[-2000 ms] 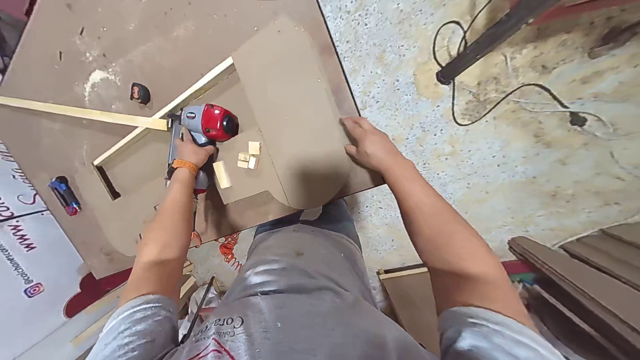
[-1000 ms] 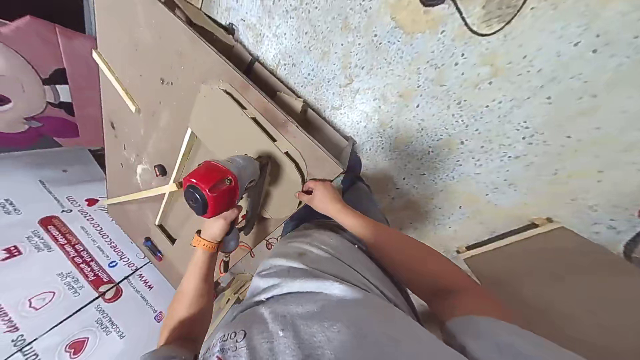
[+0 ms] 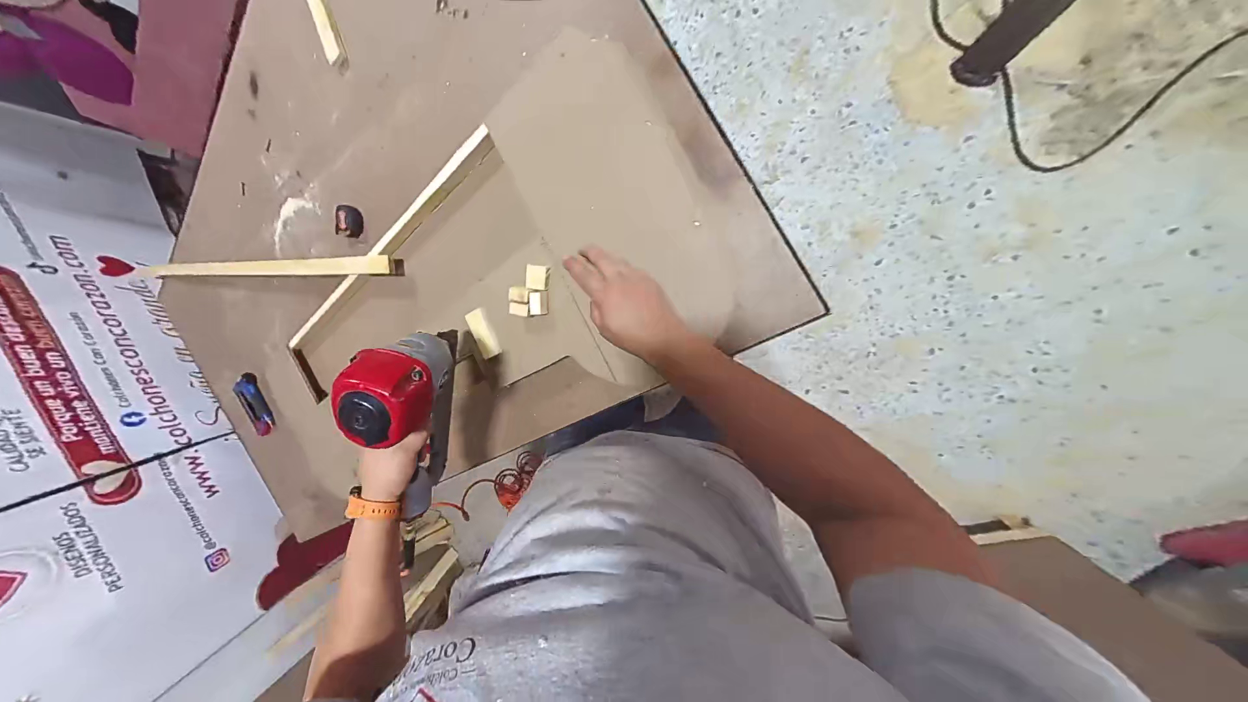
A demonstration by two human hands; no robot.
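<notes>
My left hand (image 3: pixel 393 466), with an orange band at the wrist, grips a red and grey pneumatic nail gun (image 3: pixel 390 390) above the near left part of a brown fibreboard panel (image 3: pixel 624 146). My right hand (image 3: pixel 629 302) rests flat, fingers apart, on the panel with rounded corners. Small wood blocks (image 3: pixel 536 278) lie just left of its fingers, and a larger block (image 3: pixel 483 333) lies nearer the nail gun. A long wood strip (image 3: pixel 390 239) runs diagonally along the panel, crossed by another wood strip (image 3: pixel 273 266).
On the large board lie a dark tape measure (image 3: pixel 348 220), a blue utility knife (image 3: pixel 254 403) and another strip (image 3: pixel 327 31). A coiled orange air hose (image 3: pixel 515 480) hangs by the near edge. A dark post (image 3: pixel 1009 39) and cable stand at the right. Printed banners are at left.
The right hand has moved from the panel's near edge onto its surface. The nail gun stays in the left hand. The view has shifted strongly between frames.
</notes>
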